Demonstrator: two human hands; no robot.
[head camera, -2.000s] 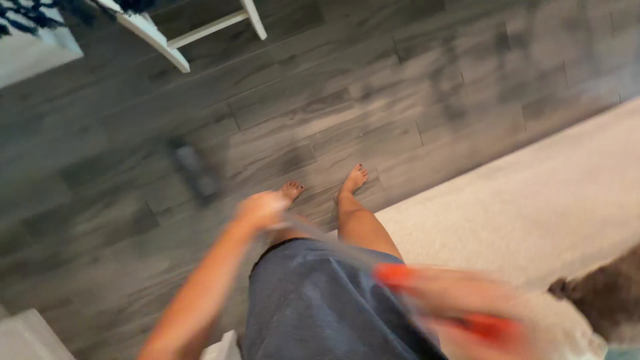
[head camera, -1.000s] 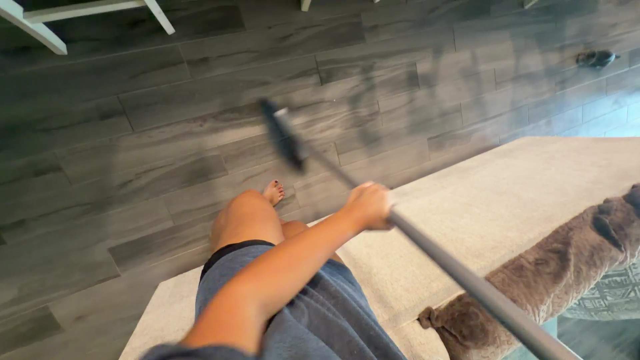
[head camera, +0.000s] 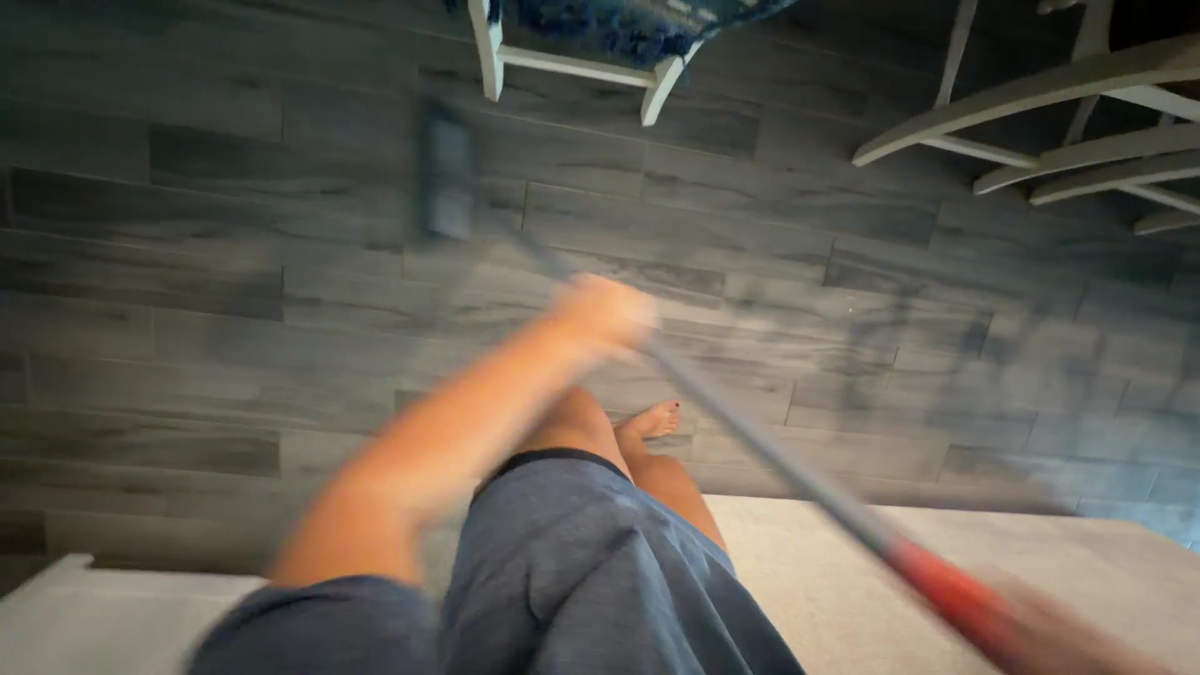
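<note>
A long grey pole (head camera: 759, 436) with a red grip section (head camera: 952, 586) runs slantwise across the view. My left hand (head camera: 607, 314) is closed around the pole near its far part, blurred by motion. At the lower right edge, my right hand (head camera: 1059, 623) is on the red section, partly out of view and blurred. The pole leads to a dark, flat rectangular head (head camera: 448, 173), a floor mop or broom by its shape, over the wood-look plank floor (head camera: 356, 366). Blur hides the underside of the head and whether it touches the floor.
White chair legs (head camera: 577, 66) with dark blue fringed fabric stand at the top, close to the head. More curved white chair legs (head camera: 994, 98) are at the upper right. A beige upholstered surface (head camera: 844, 562) lies at the lower right, a white furniture edge (head camera: 141, 600) at the lower left.
The view has shifted. The flat head, earlier just beyond my feet, is now farther left, near the chair legs. My right hand and the red section, out of view one second ago, show again.
</note>
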